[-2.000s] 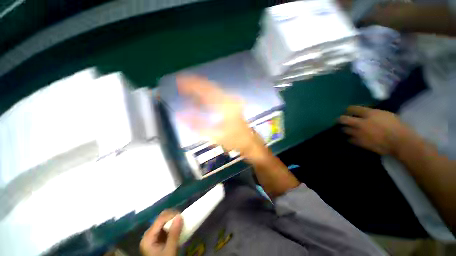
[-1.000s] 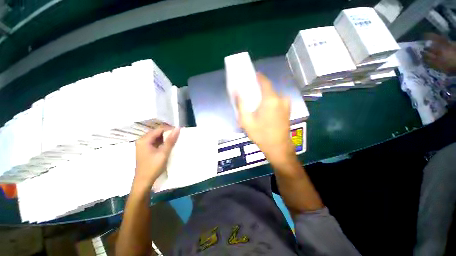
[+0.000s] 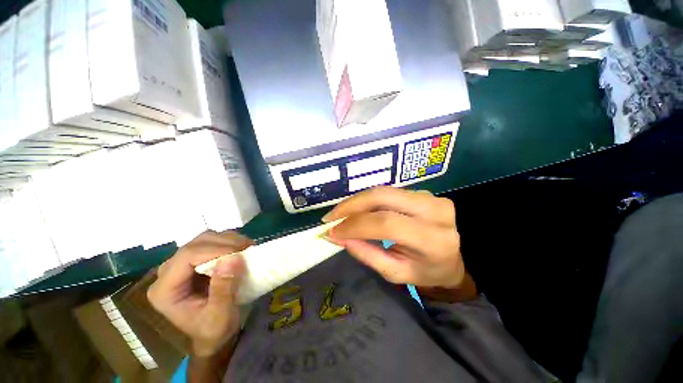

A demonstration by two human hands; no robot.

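A thin pale-yellow sticker sheet pad [image 3: 281,262] is held in front of my chest. My left hand [image 3: 206,288] grips its left end with the thumb on top. My right hand [image 3: 404,236] has its fingertips at the pad's right end, touching its edge; whether a single sticker is between them cannot be seen. A white product box [image 3: 359,56] with a pinkish-red patch lies on the grey pan of the digital counting scale [image 3: 281,90]. The scale's front panel has dark display windows and a coloured keypad [image 3: 425,158].
Rows of white boxes [image 3: 142,67] stand left of the scale, with more boxes [image 3: 517,26] stacked to its right. Shiny bagged parts [image 3: 648,75] lie at the far right. A brown carton [image 3: 112,329] holding white boxes is below left. A grey-clothed leg [image 3: 644,277] shows at the right.
The right hand has let go of the box on the scale and come down to the pad. The left hand has moved from beside the box row to the chest. The view has tilted down.
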